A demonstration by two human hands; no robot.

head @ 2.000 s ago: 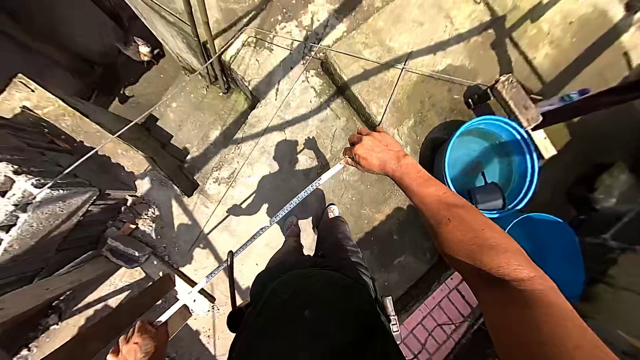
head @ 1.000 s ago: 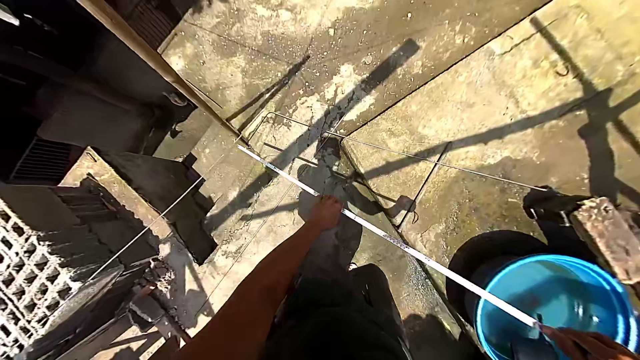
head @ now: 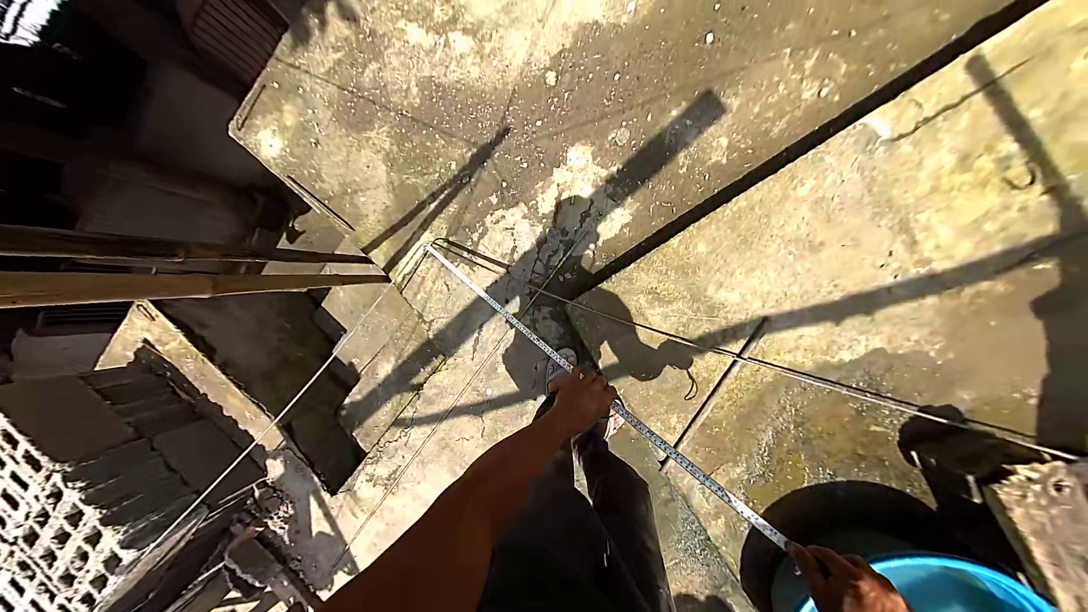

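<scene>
A pale measuring tape [head: 714, 486] stretches diagonally across the head view, marked along its length. Its upper left end reaches the corner of a bent metal rod [head: 463, 252]. My left hand [head: 584, 399] is closed around the middle of the tape, above my shoes. At the lower right my right hand [head: 841, 578] holds the other end, beside the blue water container. Part of that hand is cut off by the bottom edge. A taut string [head: 816, 387] passes beyond my left hand toward the lower right.
Concrete blocks [head: 85, 425] are stacked at the left, below wooden poles [head: 187, 285]. Another string [head: 289, 408] crosses in front of them. A blue container [head: 943, 582] and a dark round tub [head: 816, 510] stand at the lower right. A thin bar [head: 714, 393] lies under the string.
Two seconds ago my left hand was at the lower left end of the tape and my right hand at its upper end. Now my left hand grips the middle, my right hand the lower right end.
</scene>
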